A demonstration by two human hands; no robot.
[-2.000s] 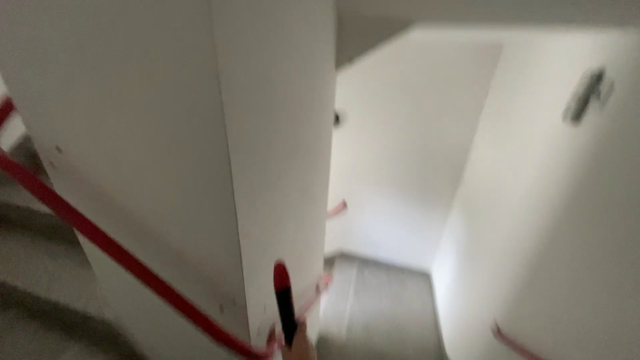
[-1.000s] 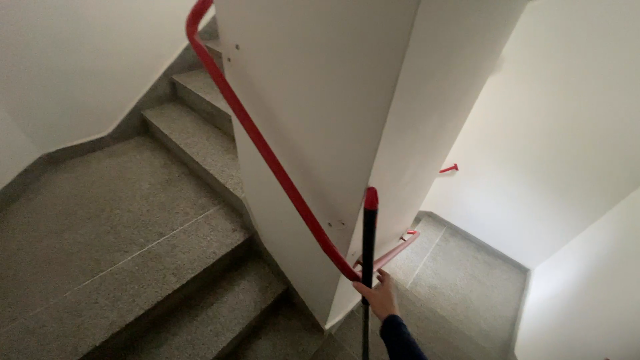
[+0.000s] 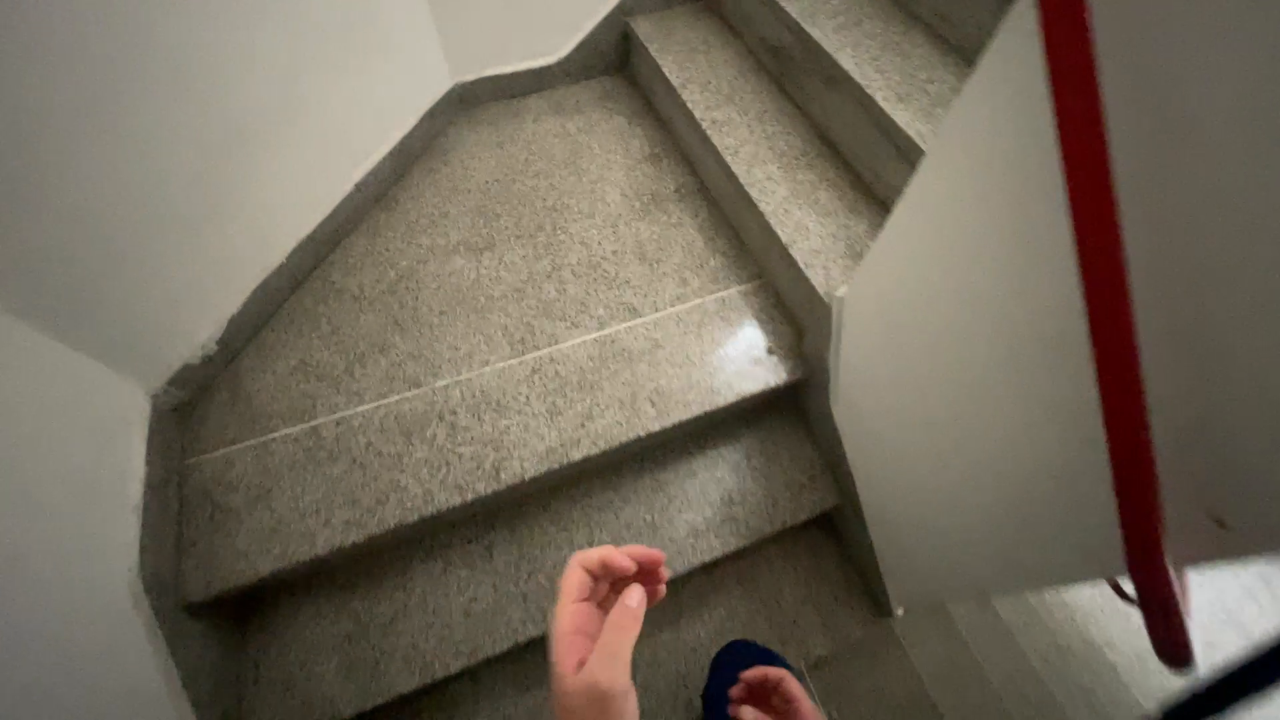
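My left hand [image 3: 605, 630] is at the bottom centre, over the lower steps, its fingers loosely curled, the thumb apart from them and nothing held. To its right, cut off by the bottom edge, my right hand [image 3: 770, 693] shows only curled fingers; whether they hold anything is hidden. It overlaps the dark blue toe of a shoe [image 3: 738, 664]. A red handrail [image 3: 1105, 300] runs down the right side, apart from both hands. A blurred dark bar [image 3: 1225, 685] crosses the lower right corner.
Speckled stone steps [image 3: 740, 130] rise at the upper right from a wide landing [image 3: 520, 230] with a pale line across it. Lower steps [image 3: 560, 560] drop toward me. A white wall [image 3: 200, 150] bounds the left, a pale partition [image 3: 960, 400] the right.
One second ago a hand in a dark sleeve was at the red handrail beside a black, red-tipped rod; now both hands are away from the rail. The view has swung left and down.
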